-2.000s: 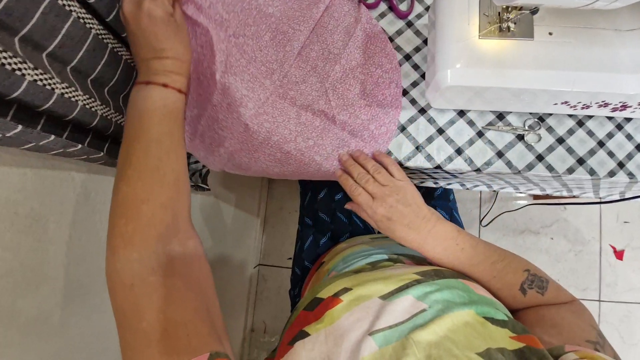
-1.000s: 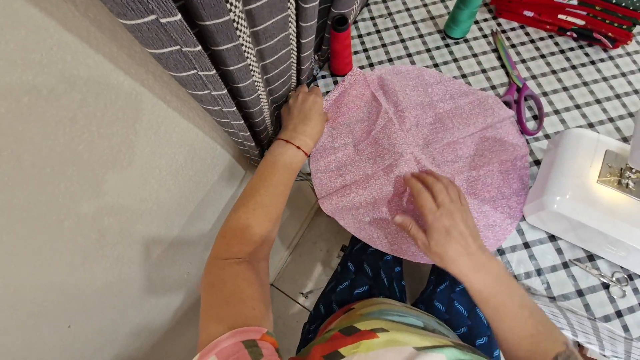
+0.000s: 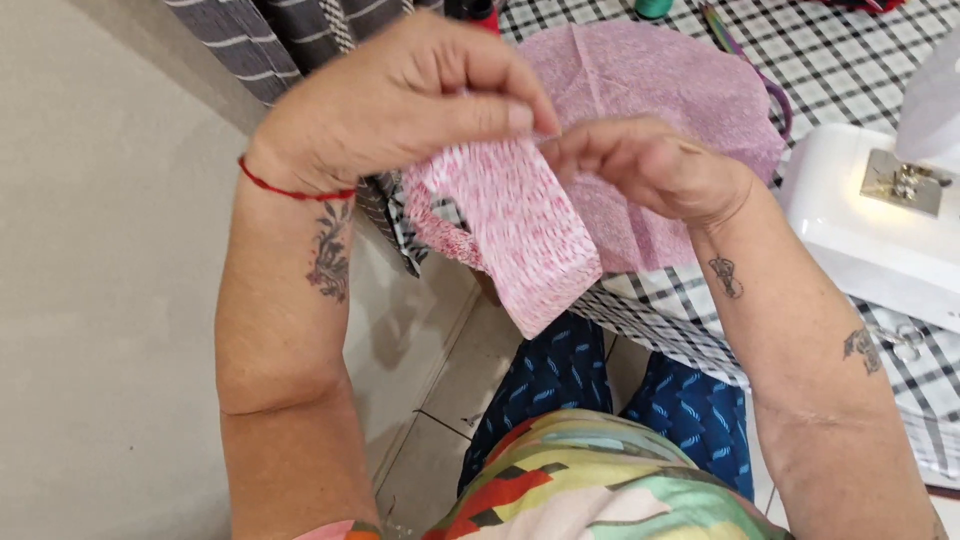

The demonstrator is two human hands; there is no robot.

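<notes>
My left hand [image 3: 420,97], blurred by motion, grips the top of a folded strip of pink and white patterned fabric [image 3: 525,232]. The strip hangs down over the table's front edge, and a narrower curled part of it dangles at its left. Close by on the right, my right hand [image 3: 652,165] has its fingertips at the strip's upper corner; whether they pinch it I cannot tell. Behind both hands a round piece of pink fabric [image 3: 675,82] lies creased on the checked tablecloth, partly covered by the hands.
A white sewing machine [image 3: 847,217] with its lamp lit stands at the right, small metal scissors [image 3: 900,341] in front of it. Purple-handled scissors [image 3: 784,109] touch the round fabric's far side. Red [image 3: 484,15] and green [image 3: 654,6] thread spools stand behind. A grey striped curtain [image 3: 247,45] hangs left.
Both hands have come off the round pink fabric, which lies on the table. They are now raised together in front of it, with the patterned strip in my left hand.
</notes>
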